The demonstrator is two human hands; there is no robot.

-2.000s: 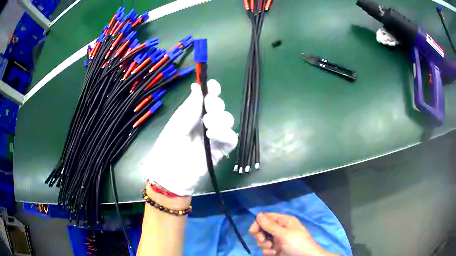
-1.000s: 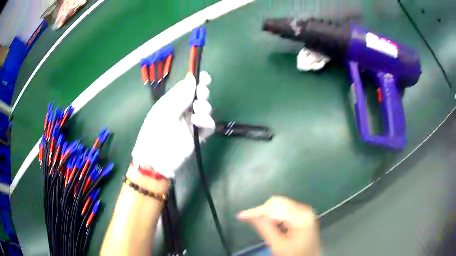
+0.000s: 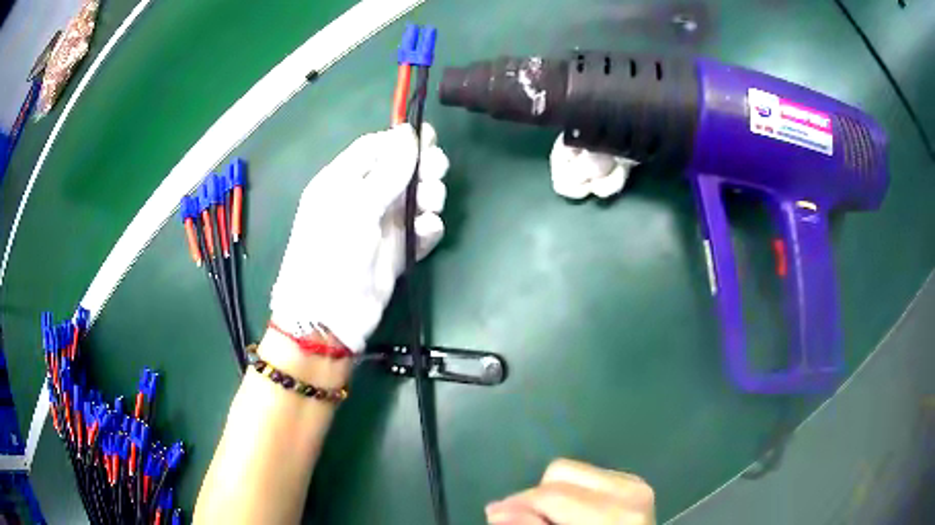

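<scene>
My left hand (image 3: 359,226), in a white knit glove, is closed around a cable assembly (image 3: 414,297). Its blue two-part connector (image 3: 417,46) points up above the fingers, with a short red section and a black one behind it. The black lead hangs down past the frame's bottom edge, crossing over the black snips (image 3: 466,365). The connector is just left of the nozzle of the purple heat gun (image 3: 784,133), not touching it. My right hand (image 3: 574,498) is bare, curled and cut off by the bottom edge; whether it holds anything is hidden.
The heat gun's front rests on a white wad (image 3: 590,167). A few cable assemblies (image 3: 222,220) lie left of my glove. A larger pile (image 3: 113,441) is at the bottom left. The green bench (image 3: 605,297) has a pale curved strip (image 3: 236,113). A thin black cord (image 3: 882,77) lies top right.
The view has shifted toward the heat gun, which now appears larger and nearer the held connector. My left hand still holds the cable. My right hand sits lower in the frame.
</scene>
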